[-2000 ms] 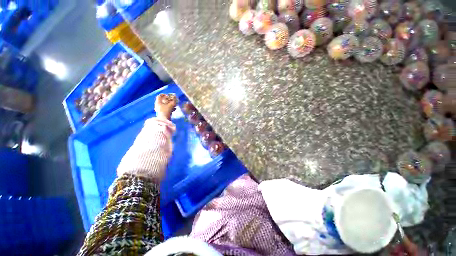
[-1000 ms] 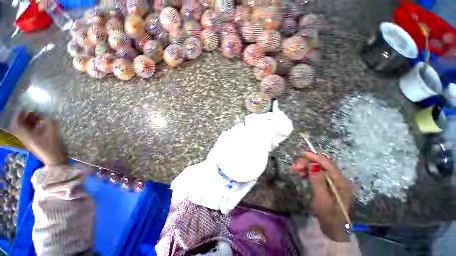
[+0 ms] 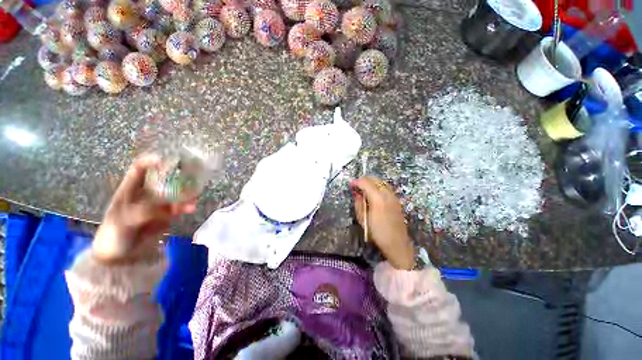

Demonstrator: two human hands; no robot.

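My left hand (image 3: 134, 211) is shut on a decorated ball (image 3: 176, 172), blurred, held left of the white round pad. My right hand (image 3: 384, 218) holds a thin pale stick tool (image 3: 365, 211), its tip pointing up, right of the pad. The white round pad (image 3: 285, 184) lies on a crumpled white cloth (image 3: 243, 235) with blue marks. A loose pile of small clear pieces (image 3: 486, 165) lies to the right. A heap of dotted balls (image 3: 211, 34) stretches along the back of the speckled tabletop (image 3: 232, 105).
At the back right stand a black pot (image 3: 503, 28), a white cup (image 3: 549, 67) with a stick in it, a yellow roll (image 3: 563, 121) and a dark shiny bowl (image 3: 583, 169). A white cable (image 3: 623, 218) lies at the right edge. Blue crates (image 3: 49, 260) stand below the table at left.
My left hand has come from over the blue crate to the tabletop with a ball in it. My right hand has moved left, nearer the cloth, still holding the stick. The view has turned.
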